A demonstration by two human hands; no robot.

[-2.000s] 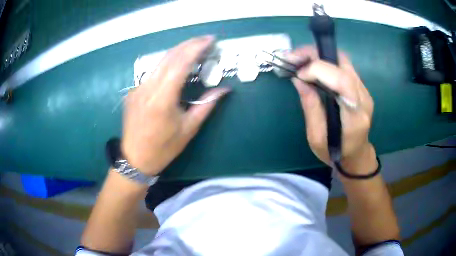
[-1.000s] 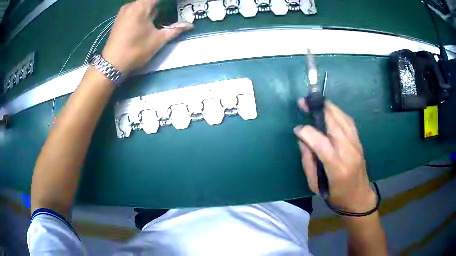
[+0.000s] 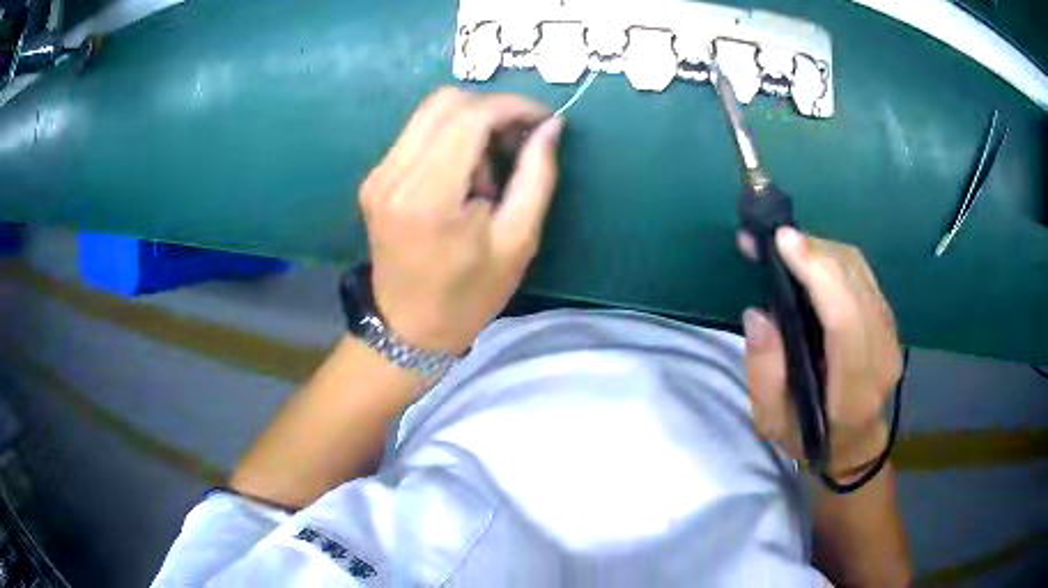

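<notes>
A grey-white multi-gang assembly (image 3: 644,46) lies on the green bench at the top, its scalloped edge with small metal parts facing me. My right hand (image 3: 830,350) holds the black soldering iron (image 3: 793,304) like a pen. The iron's metal tip points up to the assembly's edge, at the right part of the strip; contact is hard to tell. My left hand (image 3: 454,213) pinches thin silvery solder wire (image 3: 578,94) between thumb and fingers. The wire's end points to the assembly's edge, left of the iron tip.
Slim tweezers (image 3: 975,184) lie on the bench at the right. A white rail (image 3: 954,29) curves across the top right corner. A blue bin or stool (image 3: 138,264) is below the bench at the left. Dark items (image 3: 46,55) are at the top left.
My left hand has come back from beyond the rail and now holds solder wire near an assembly. The iron tip is now at that assembly's edge. The tweezers now lie apart from my right hand.
</notes>
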